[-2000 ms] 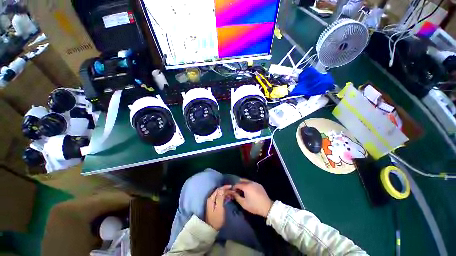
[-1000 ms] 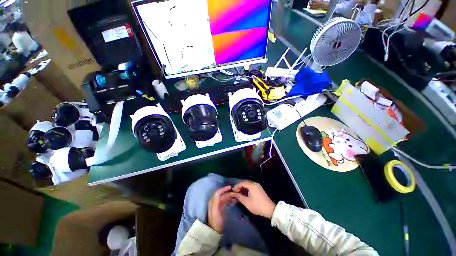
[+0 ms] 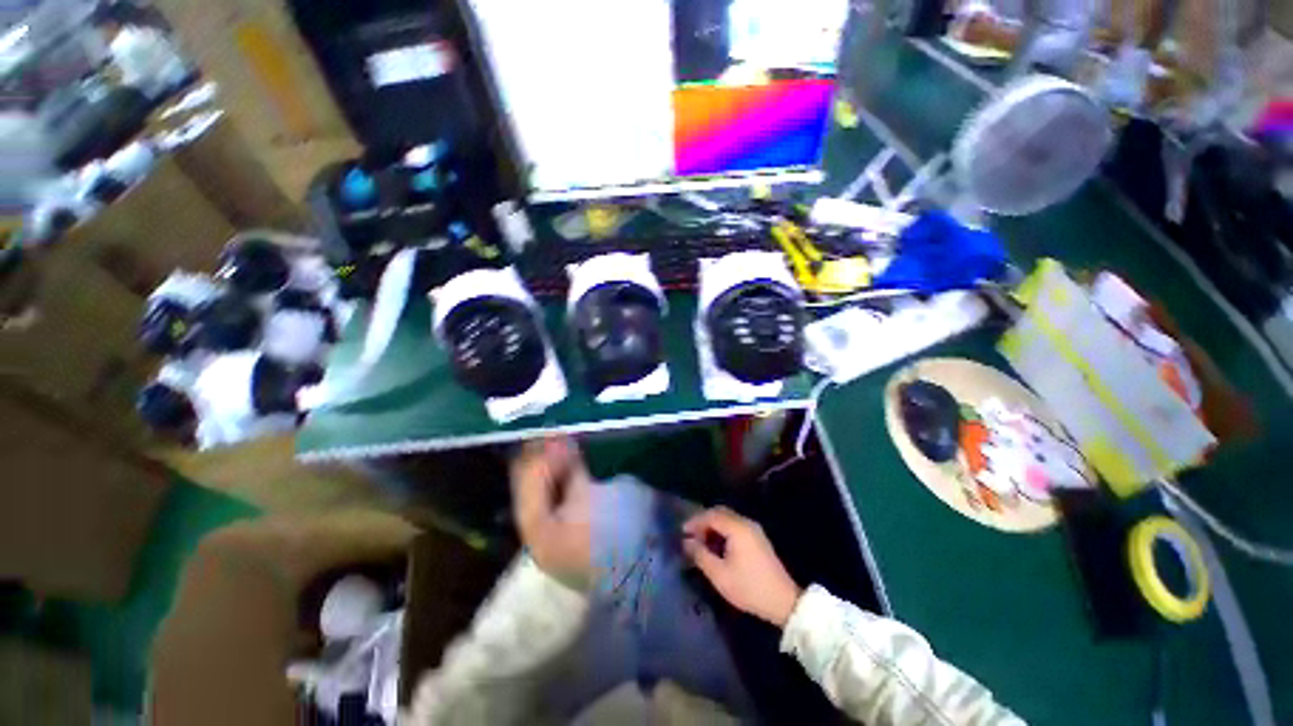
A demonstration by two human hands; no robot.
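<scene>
My left hand [image 3: 555, 508] is blurred, at the bench's front edge below the left camera; I cannot tell whether it holds anything. My right hand [image 3: 743, 567] is over my lap, thumb and fingers curled close together; anything between the fingertips is too small to make out. The hands are apart. Three white-and-black dome cameras stand in a row along the bench edge: left [image 3: 494, 345], middle [image 3: 620, 338] and right [image 3: 756, 332]. The left and right ones show light dots on their black balls.
A bright monitor [image 3: 596, 99] stands behind the cameras. On the right bench are a black mouse [image 3: 930, 420] on a round rabbit pad [image 3: 993, 489], a yellow tape roll [image 3: 1170, 569], a pale box [image 3: 1106, 383] and a fan [image 3: 1032, 143]. An open carton [image 3: 234, 624] is at lower left.
My left hand has moved away from my right hand, up and left to the bench edge. The monitor's upper right block now shows a whitish picture instead of purple-orange. The view has shifted.
</scene>
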